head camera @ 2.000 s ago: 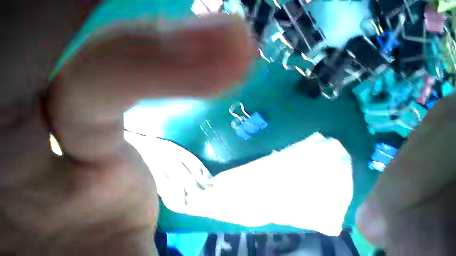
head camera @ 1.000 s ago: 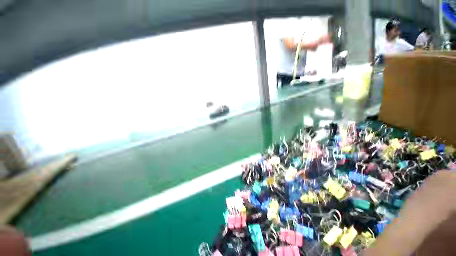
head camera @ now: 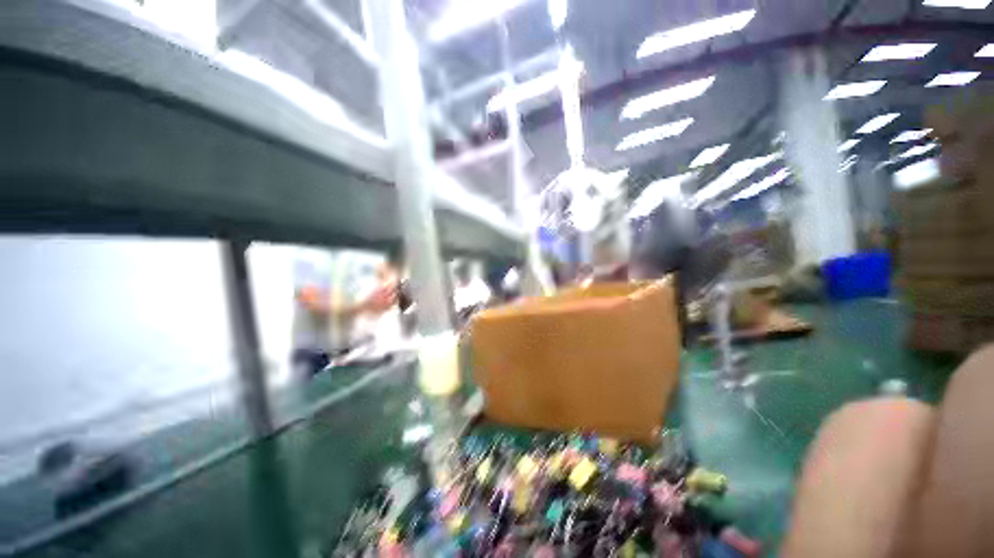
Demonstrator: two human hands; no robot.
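Note:
A heap of small binder clips in pink, yellow, blue, teal and black lies on the green bench at the bottom centre, blurred. An open brown carton stands just behind the heap. Part of my right hand shows large and blurred at the lower right, cut off by the edge; whether it holds anything cannot be told. My left hand is not in view.
A pale post rises left of the carton, with a dark post farther left. People stand behind the bench. A blue bin and stacked brown cartons are at the right, on the green floor.
The view has swung up and to the right. The heap now sits lower, the whole carton and the ceiling lights show, and the fingertip at the lower left is gone. The white cloth seen earliest is out of view.

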